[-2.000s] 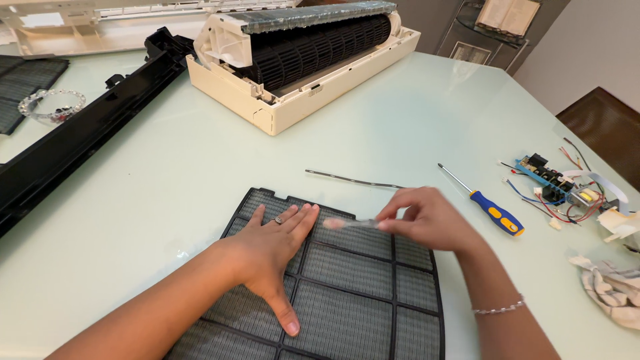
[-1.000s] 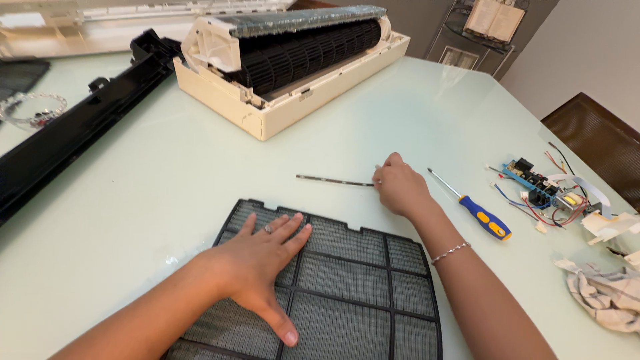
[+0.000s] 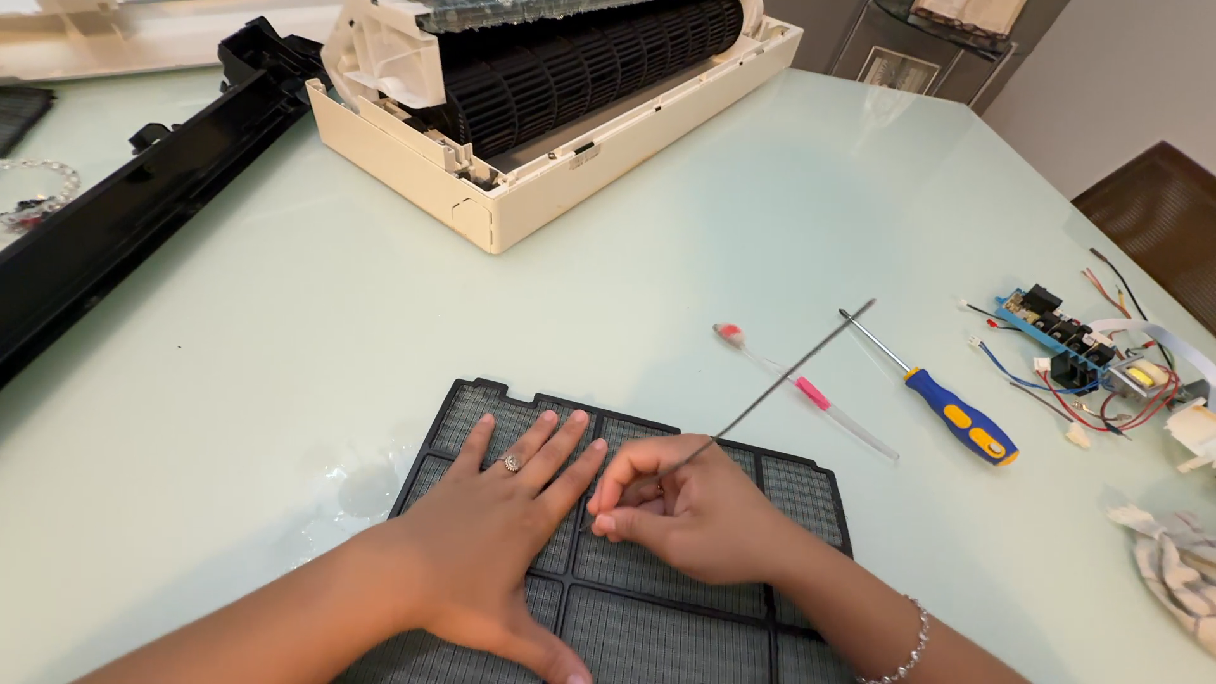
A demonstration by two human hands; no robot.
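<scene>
A black-framed mesh air filter (image 3: 665,608) lies on the glass table, cut off by the bottom edge. My left hand (image 3: 503,541) rests flat on it, fingers spread, a ring on one finger. Between the thumb and fingers of my right hand (image 3: 665,503) is a thin dark rod (image 3: 788,375), one end near the mesh and the rest sticking out up and right. A thin clear brush with a pink band (image 3: 812,392) lies beyond the filter. To its right is a screwdriver with a blue and yellow handle (image 3: 961,416).
An opened air conditioner unit (image 3: 560,190) with a black blower wheel sits at the back. A long black plastic part (image 3: 123,209) crosses the left side. At right are a circuit board with wires (image 3: 1064,332) and a crumpled cloth (image 3: 1173,579). A bead bracelet (image 3: 43,180) lies far left.
My right hand has picked up the thin dark rod from the table and brought it back over the filter. The clear brush, in my right hand two seconds ago, now lies on the table.
</scene>
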